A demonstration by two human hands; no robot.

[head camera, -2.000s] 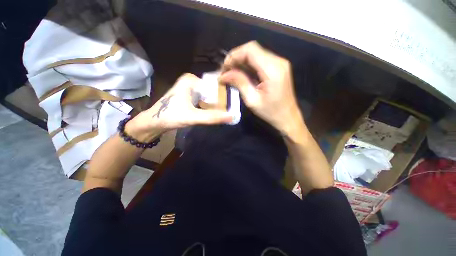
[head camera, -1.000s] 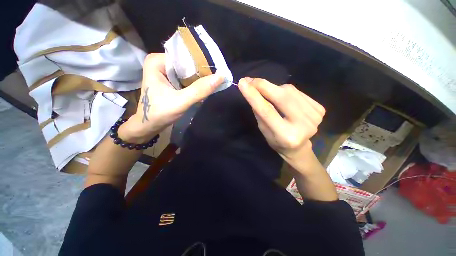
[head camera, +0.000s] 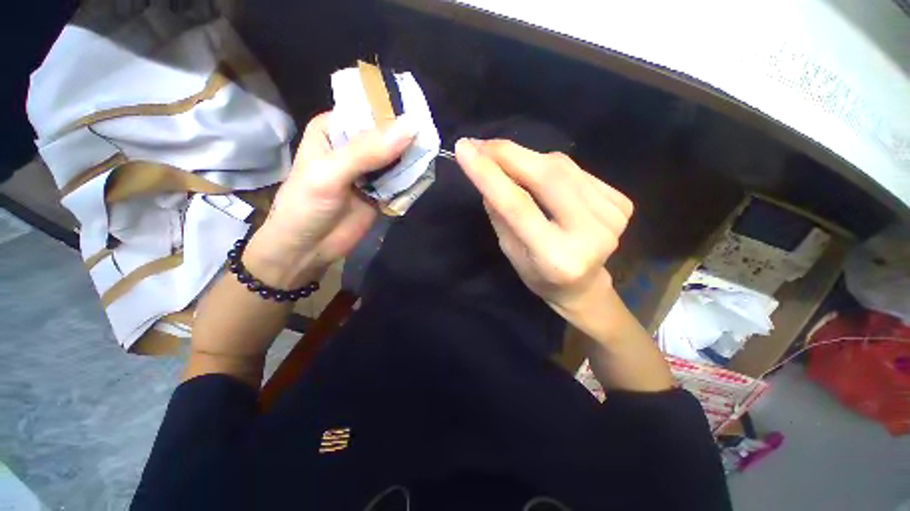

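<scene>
My left hand (head camera: 324, 195) grips a small sewn pocket flap or tab (head camera: 414, 120) between thumb and fingers above my lap. The piece is mostly white, with a tan strip and a narrow black band beside it at its top end. My right hand (head camera: 544, 215) has thumb and forefinger pinched on a fine pale thread (head camera: 447, 153), which runs to the piece's right edge. The fingertips are a short way right of the piece, not touching it. The palm side of my right hand is hidden, so I cannot tell if it holds anything else.
A pile of white pieces with tan stripes (head camera: 150, 115) is at the left. The white table (head camera: 698, 50) edge crosses the top and right. An open cardboard box (head camera: 798, 304) at right holds white scraps and a dark phone-like thing. A printed carton and red bag (head camera: 863, 369) are near it.
The piece has turned in my left hand, and its white side and lower end now show differently. My right fingertips have shifted slightly left and up, still pinched on the thread.
</scene>
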